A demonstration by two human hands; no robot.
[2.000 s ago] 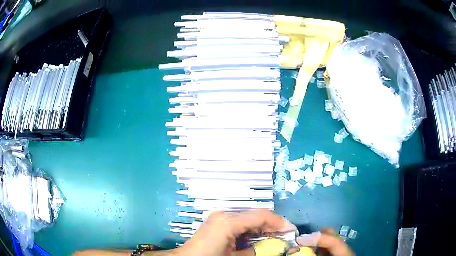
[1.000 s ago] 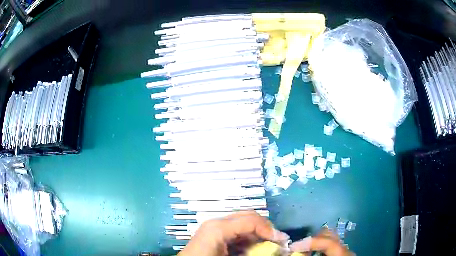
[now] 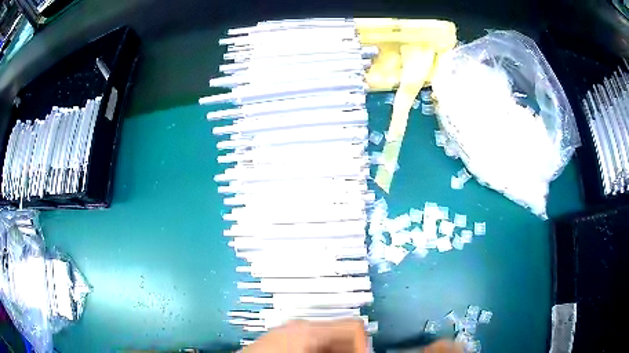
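White-silver rods (image 3: 303, 172) lie side by side in a tall central stack, thinner tips to the left. Small clear square pieces (image 3: 421, 231) lie loose to the right of the stack, with a smaller group (image 3: 472, 318) near the bottom edge. My left hand (image 3: 310, 338) is at the bottom edge over the lower end of the stack, blurred and cut off; its fingertips and anything in them are hidden. Only a small blurred part of my right hand (image 3: 443, 347) shows at the bottom edge, beside the smaller group of pieces.
Black trays hold silver rods at the left (image 3: 103, 158) and right (image 3: 586, 158). A bag with white mass (image 3: 496, 124) lies at upper right, beside a yellow bundle (image 3: 407, 34) and strip (image 3: 400, 131). A bag of rods (image 3: 34, 283) lies lower left. A dark box (image 3: 596, 276) stands lower right.
Both hands have moved down, mostly out of the picture; the yellow fingertip covers no longer show. More clear pieces show near the bottom right. The view has shifted slightly.
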